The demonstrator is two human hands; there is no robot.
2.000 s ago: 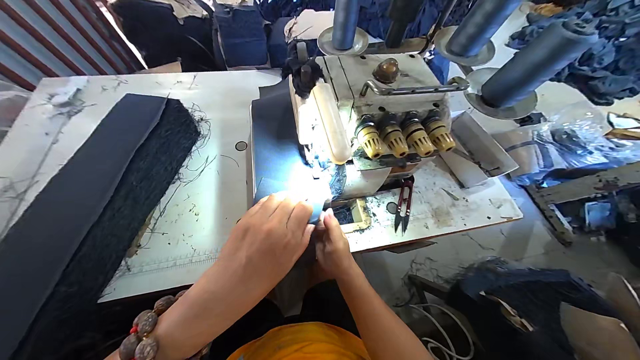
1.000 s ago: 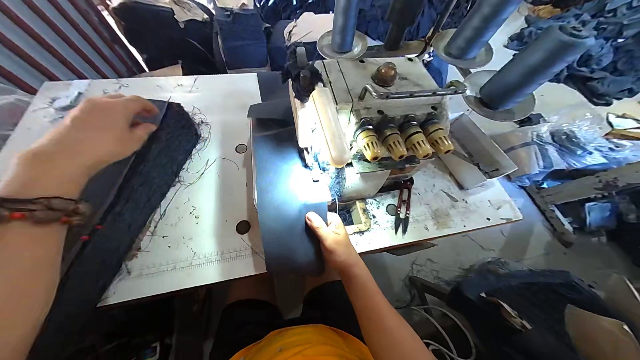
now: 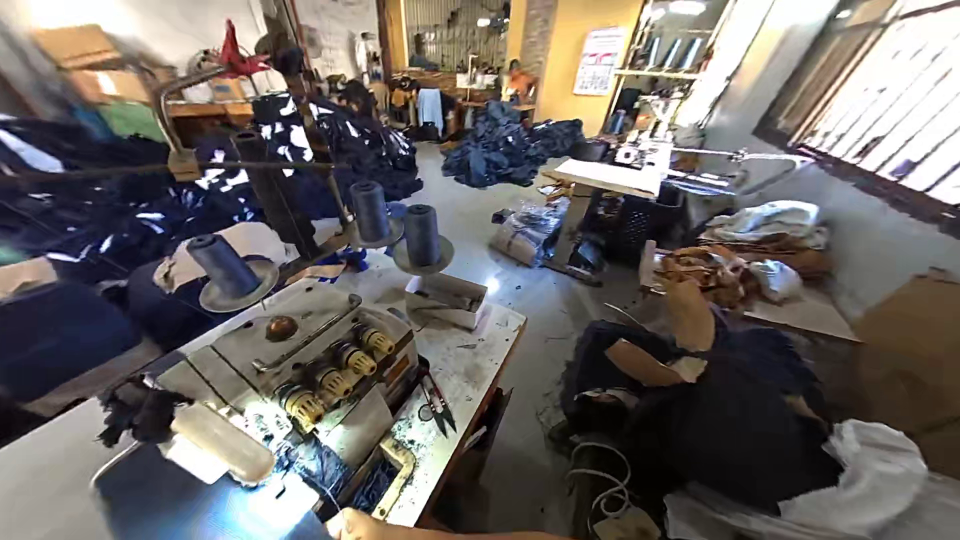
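Observation:
At the bottom edge, my right hand [image 3: 358,525] has its fingertips at the edge of a dark blue fabric panel [image 3: 157,495]; whether it grips the panel is cut off by the frame. That panel lies under the lit front of an overlock sewing machine [image 3: 247,337] with yellowish tension knobs [image 3: 352,358]. Thread snips [image 3: 436,405] with red on the handle rest on the table right of the machine. My left hand is outside the view.
Thread cones [image 3: 421,236] stand on round holders behind the machine. A small white open box [image 3: 447,300] sits at the table's back corner. Dark fabric [image 3: 720,412] is heaped at the right. Another sewing table [image 3: 607,176] stands farther back, near fabric piles [image 3: 499,142] on the floor.
The view has swung up and right, into the room. My left hand, over the dark fabric stack on the left a second ago, has left the view. My right hand remains by the panel's edge.

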